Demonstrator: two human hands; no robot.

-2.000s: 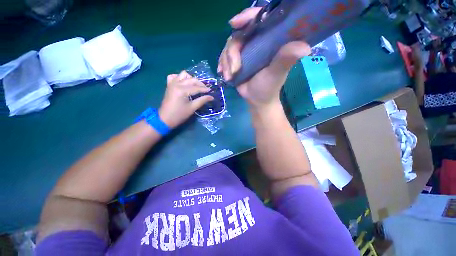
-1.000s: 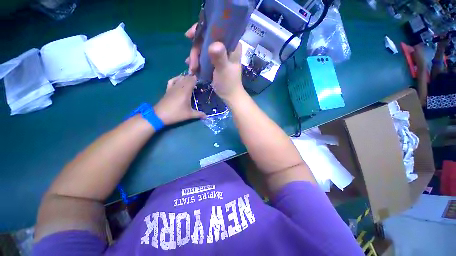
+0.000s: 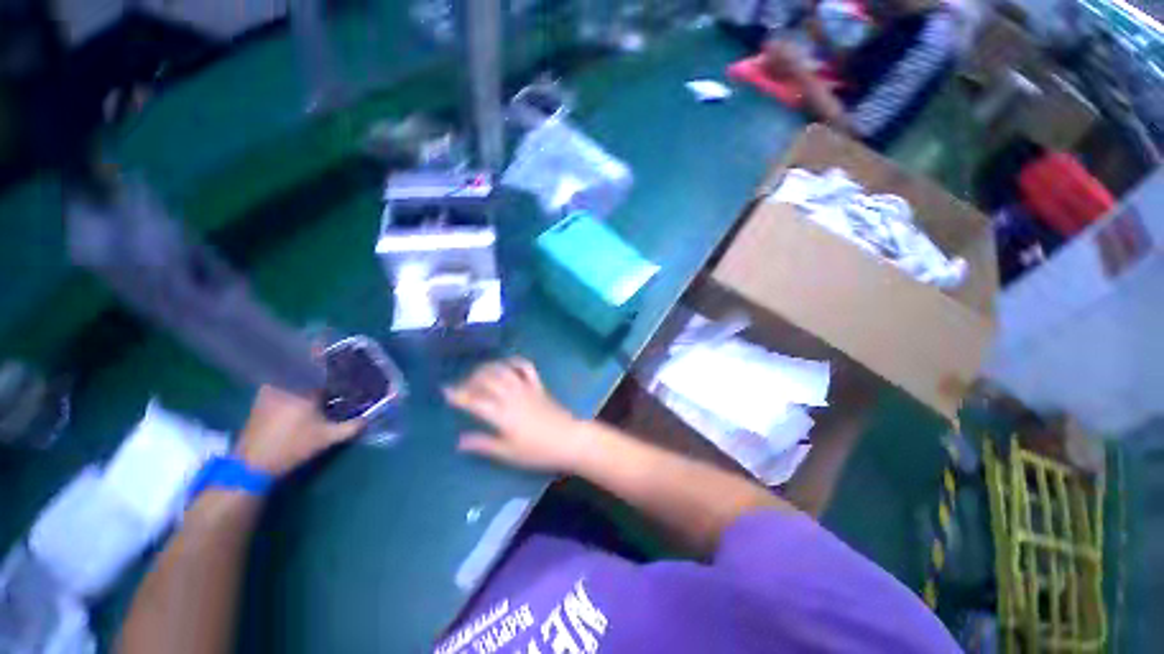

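The white housing point(image 3: 391, 391) with its black inner part point(image 3: 356, 381) lies on clear plastic on the bench. My left hand point(image 3: 291, 432), with a blue wristband, is at its left and near edge, thumb along the rim; its other fingertips are partly hidden and blurred. The grey electric screwdriver point(image 3: 192, 288) hangs slanted and blurred, its lower end by my left hand and the housing; the bit cannot be made out. My right hand point(image 3: 517, 415) is empty, fingers spread, over the bench right of the housing.
The screw feeder point(image 3: 440, 262) stands beyond the housing, with a turquoise box point(image 3: 595, 271) and clear bag point(image 3: 568, 166) to its right. White pouches point(image 3: 160, 473) lie at left. An open carton point(image 3: 830, 281) and white sheets point(image 3: 747, 396) are beyond the bench edge. A person's arm point(image 3: 811, 83) shows.
My right hand has let go of the screwdriver and moved right of the housing. The view has swung right, showing more of the cartons and floor. My left hand stays at the housing.
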